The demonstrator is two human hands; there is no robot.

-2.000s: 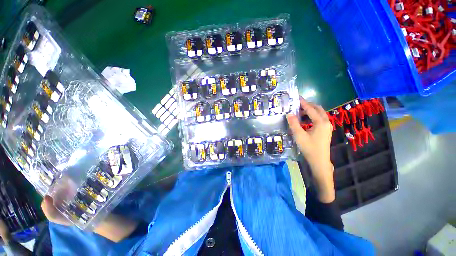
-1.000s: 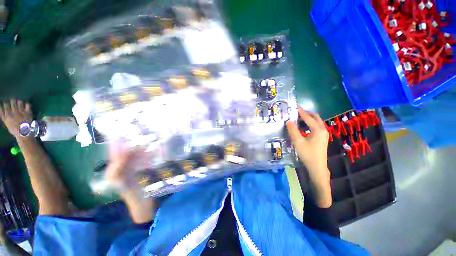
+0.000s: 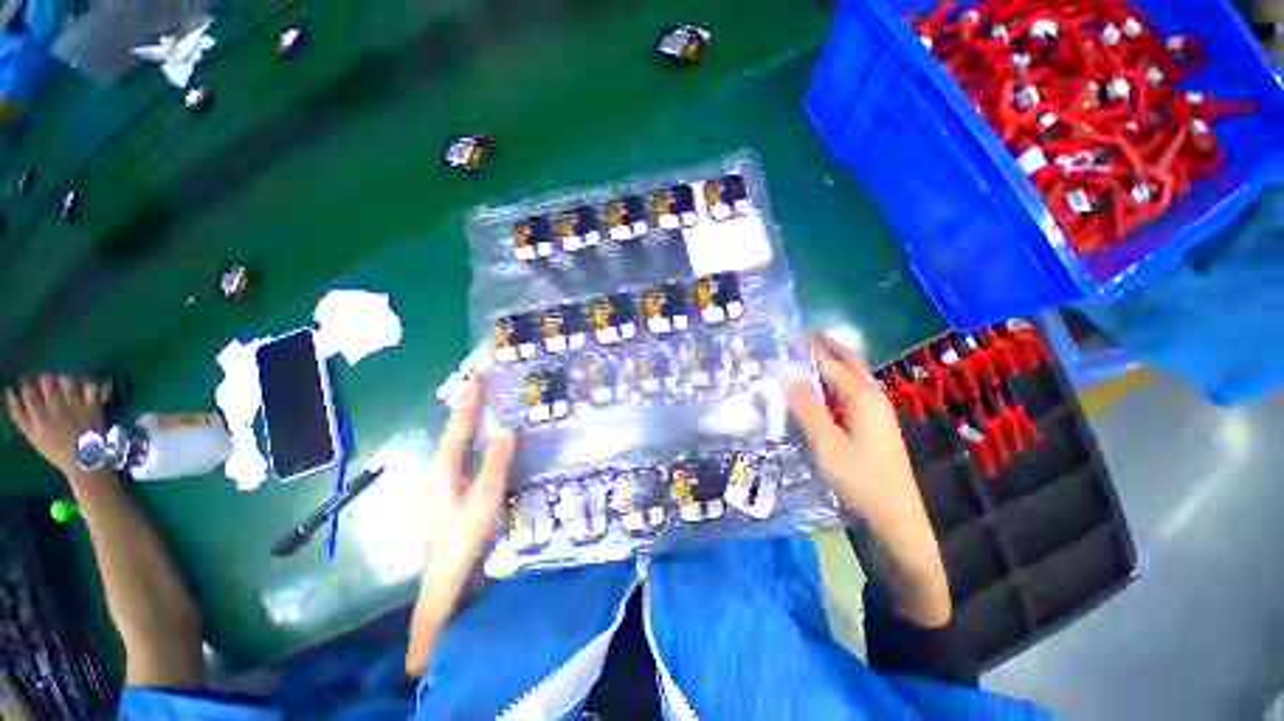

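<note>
A clear blister tray point(image 3: 634, 440) lies in front of my body, with rows of black units showing white and gold parts. Several pockets in the third row and some in the lowest row look blurred or shiny. A white label or paper point(image 3: 729, 245) lies at the tray's upper right. My left hand point(image 3: 468, 479) holds the tray's left edge. My right hand point(image 3: 845, 430) holds its right edge. Whether another tray lies under it, I cannot tell.
Blue bin point(image 3: 958, 240) of red clamps point(image 3: 1098, 127) at upper right; black compartment tray point(image 3: 1035, 521) below. Left: smartphone point(image 3: 296, 403), tissue point(image 3: 358, 324), pen point(image 3: 327, 511), bottle point(image 3: 180, 445), another person's hand point(image 3: 54, 420). Units point(image 3: 468, 151) lie spaced across the green surface.
The tray in my left hand has moved right from the left side and lies over the place of the other tray. The phone and pen are now uncovered. My right hand stays at the right edge.
</note>
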